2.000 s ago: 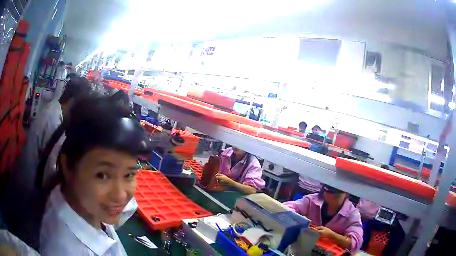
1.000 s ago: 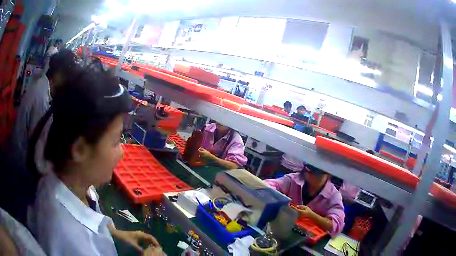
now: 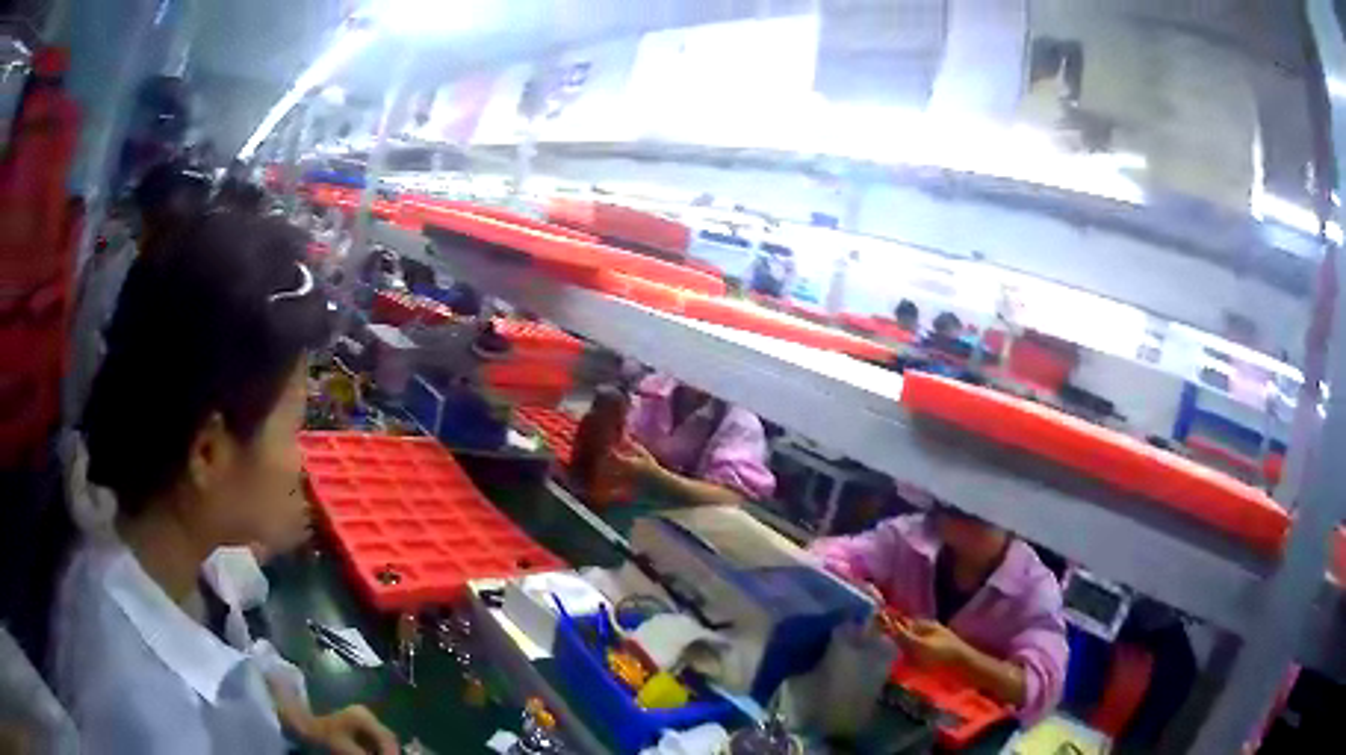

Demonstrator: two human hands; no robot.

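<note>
Neither of my hands is in view. Nearest in front is a red-orange compartment tray (image 3: 421, 516) on the green bench, with small dark pieces in two of its front pockets. A loose cluster of small metallic pieces (image 3: 443, 637) lies on the bench in front of it, too blurred to name surely. A blue parts bin (image 3: 627, 693) holds yellow items and white wipes. A person in a white smock (image 3: 148, 634) sits at the left, with a hand low over the bench.
A white-grey tape dispenser box (image 3: 753, 583) stands behind the bin. A grey metal shelf (image 3: 768, 362) with red trays crosses the view. Two people in pink smocks (image 3: 960, 605) work across the bench. A grey post (image 3: 1284, 590) stands at the right.
The view has shifted. The person in white, facing me two seconds ago, now faces the bench in profile. That person's hand, absent at first, shows low over the bench.
</note>
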